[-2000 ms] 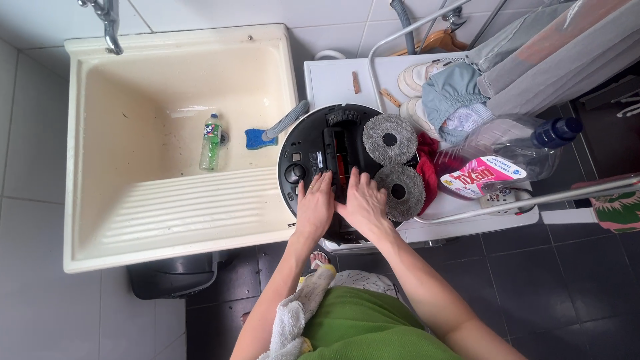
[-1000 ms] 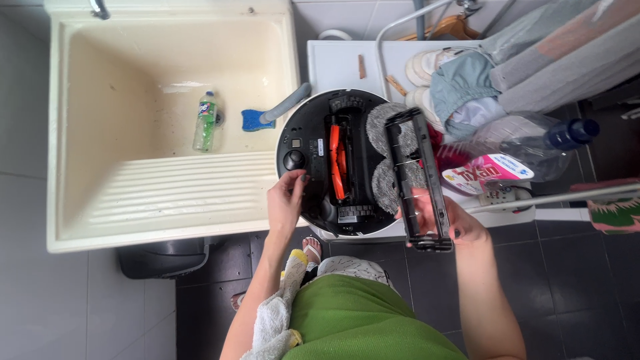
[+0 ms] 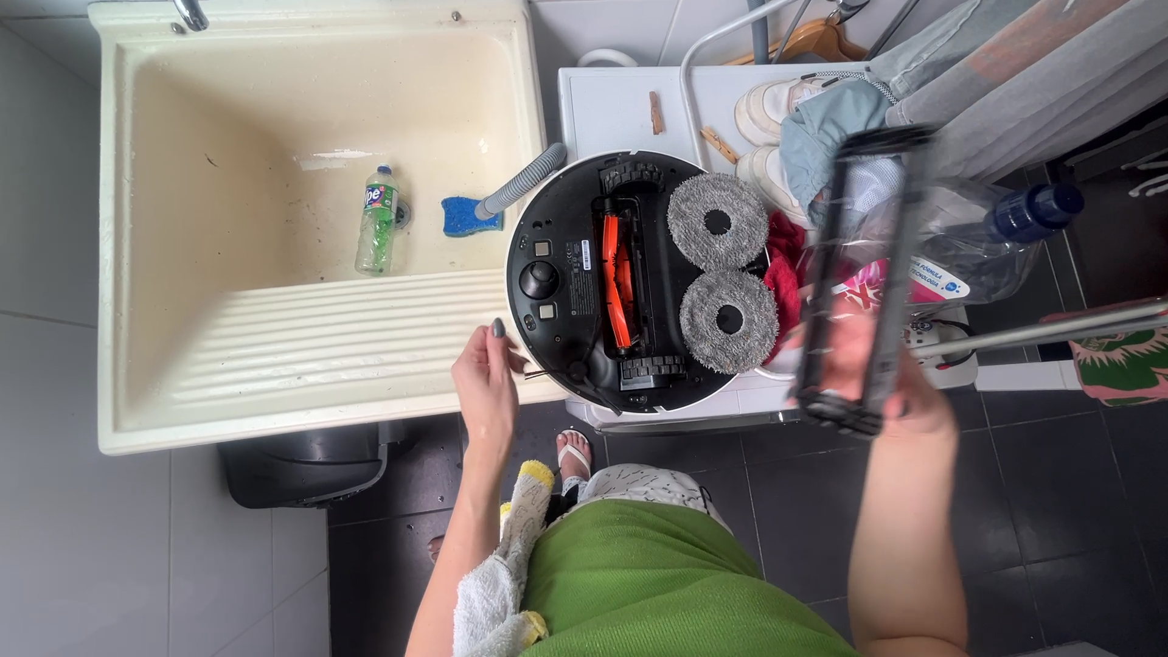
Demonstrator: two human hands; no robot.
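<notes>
An upturned robot vacuum (image 3: pixel 570 347) lies across the white appliance top and the sink's edge, its orange roller brush (image 3: pixel 620 283) exposed in a black slot. Two round grey mop pads (image 3: pixel 718 222) sit on its right part. My right hand (image 3: pixel 862 374) holds up the black brush cover frame (image 3: pixel 821 301), blurred, to the right of the pads. My left hand (image 3: pixel 493 379) is at the vacuum's lower left rim, thumb and finger close together by the side brush; whether they pinch its bristles I cannot tell.
A cream laundry sink (image 3: pixel 319 91) on the left holds a green-labelled bottle (image 3: pixel 377 224) and a blue sponge (image 3: pixel 470 216) by a grey hose (image 3: pixel 525 178). White shoes (image 3: pixel 766 109), a clothespin (image 3: pixel 721 144) and a large plastic bottle (image 3: pixel 976 237) lie at the right.
The cover frame, over the brush slot two seconds ago, came off and has moved right in my right hand. My left hand has moved left to the vacuum's rim.
</notes>
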